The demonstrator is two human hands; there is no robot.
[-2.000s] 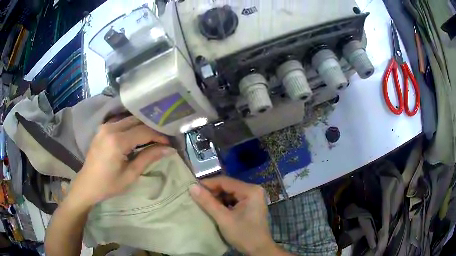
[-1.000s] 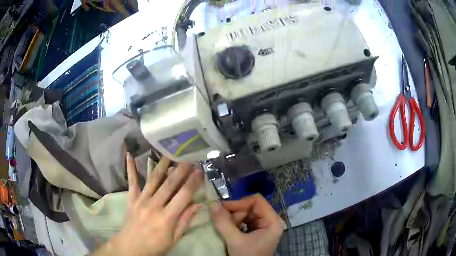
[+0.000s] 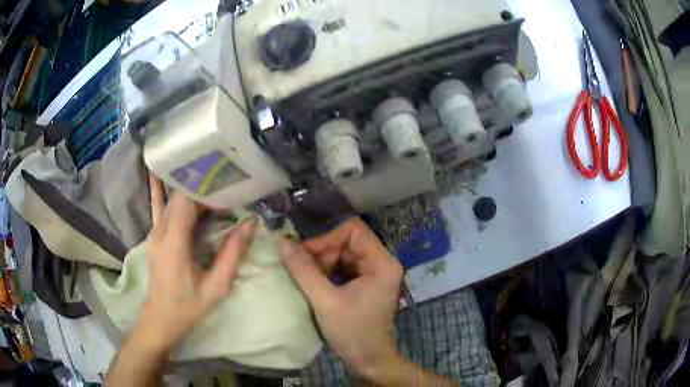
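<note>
The pale green fabric (image 3: pixel 261 302) lies bunched in front of the overlock machine (image 3: pixel 378 45), its top edge at the presser foot area (image 3: pixel 274 210). My left hand (image 3: pixel 185 272) lies on the fabric, thumb and fingers apart, gathering a fold just left of the presser foot. My right hand (image 3: pixel 352 287) pinches the fabric's right edge between thumb and fingers, just below the presser foot. The grey-brown garment (image 3: pixel 117 196) is joined to the green cloth and lies bunched left of the machine. The needle is too blurred to make out.
Red-handled scissors (image 3: pixel 598 136) lie right of the machine. A blue scrap tray (image 3: pixel 424 246) with trimmings and a small dark round object (image 3: pixel 484 208) are at the table's front. Cut strips (image 3: pixel 605 310) hang at right. Checked cloth (image 3: pixel 446 332) covers the lap.
My left hand has gone from lying flat with spread fingers to bunching the cloth, thumb apart. The fabric's edge now covers the metal plate area. The camera view has shifted.
</note>
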